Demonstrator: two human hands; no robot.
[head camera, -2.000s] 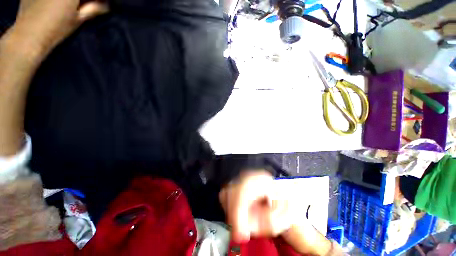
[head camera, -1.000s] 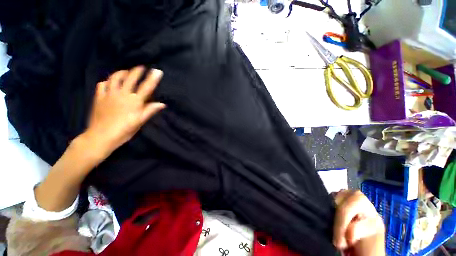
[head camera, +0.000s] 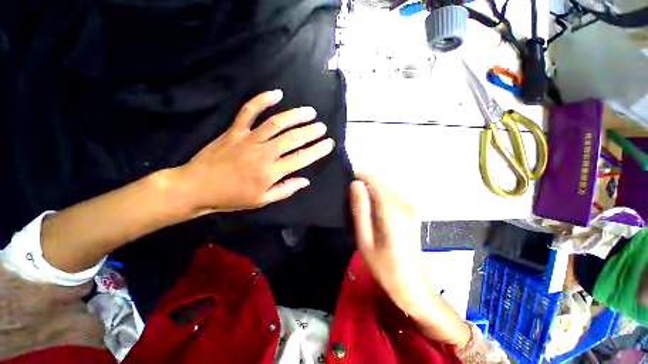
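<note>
A large black cloth (head camera: 142, 92) covers the left and middle of the view, from the top down to the wearer's lap. My left hand (head camera: 256, 160) lies palm down on it, fingers spread, holding nothing. My right hand (head camera: 387, 234) is at the cloth's right edge, just below the tip of the left fingers, with the edge between its fingers; the fingertips are partly hidden. A grey ribbed knob (head camera: 447, 28) of the machine shows at the top, right of the cloth. The needle area cannot be made out.
Yellow-handled shears (head camera: 513, 153) lie on the white table (head camera: 419, 156). A black tool (head camera: 533, 71) and an orange and blue item (head camera: 503, 79) lie above them. A purple box (head camera: 568, 162) stands right. Blue crates (head camera: 508, 291) are below; a green sleeve (head camera: 625, 274) shows at the right edge.
My right hand has moved from the lower right, where it held the cloth stretched out, up and left to beside my left hand. My left hand has moved right. The cloth now lies flatter.
</note>
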